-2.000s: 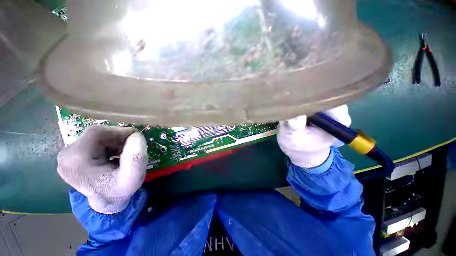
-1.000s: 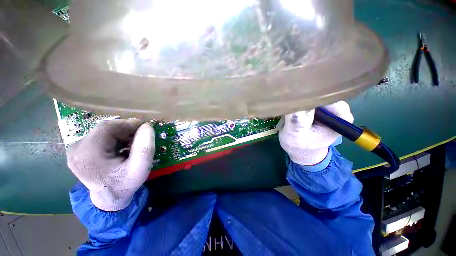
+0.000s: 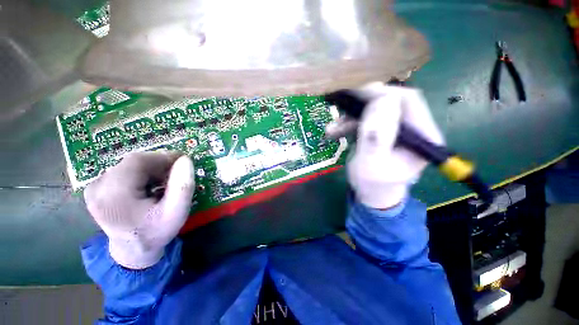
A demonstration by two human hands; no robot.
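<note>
The green circuit board (image 3: 266, 149) lies on the mat with a red edge (image 3: 266, 192) along its near side. My left hand (image 3: 143, 203), in a white glove, is curled over the board's near left corner. A thin line runs across the mat to it, but what its fingers hold is hidden. My right hand (image 3: 390, 143), gloved and blurred, is closed around the dark soldering iron (image 3: 422, 143) with its yellow band, over the board's right end. The iron's tip cannot be made out.
The cloudy fume hood (image 3: 254, 70) covers the board's far part. Black-handled cutters (image 3: 507, 73) lie open on the green mat (image 3: 463, 136) at far right, with a small dark bit (image 3: 456, 99) left of them. Racked equipment (image 3: 501, 266) stands below right. Another green board piece (image 3: 95, 20) shows top left.
The view has shifted and the hood sits higher, so more of the board shows. My right hand has turned and risen with the iron. My left hand has hardly moved.
</note>
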